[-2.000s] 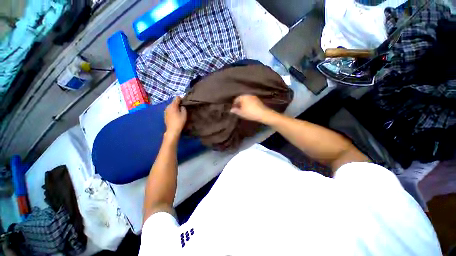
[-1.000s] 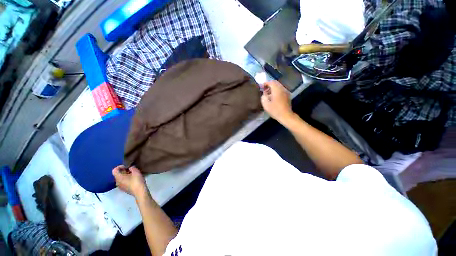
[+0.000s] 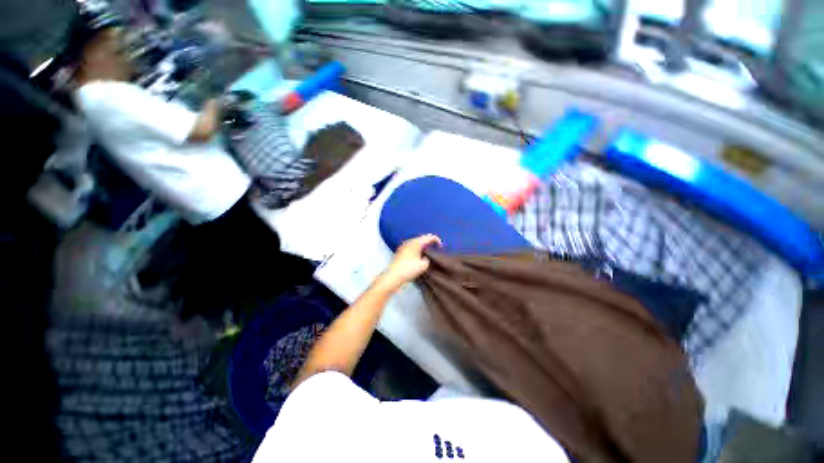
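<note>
The brown fabric piece (image 3: 578,348) lies over the navy padded board (image 3: 443,212), whose rounded left end shows bare. My left hand (image 3: 414,257) pinches the brown fabric at its left edge and pulls it into folds. My right hand is not in view. The plaid garment (image 3: 623,222) lies behind the board, with dark cloth (image 3: 660,303) between it and the brown fabric.
Blue bars (image 3: 714,194) stand behind the board. Another person (image 3: 163,149) in white is at the left, beside plaid cloth (image 3: 266,154) and brown cloth (image 3: 332,154). A round blue container (image 3: 248,362) stands below the table. A small white box (image 3: 488,93) is on the rail.
The view has swung left, bringing the other person and the blue container in. The brown fabric has gone from spread flat to drawn into folds. My right hand and the iron have left the view.
</note>
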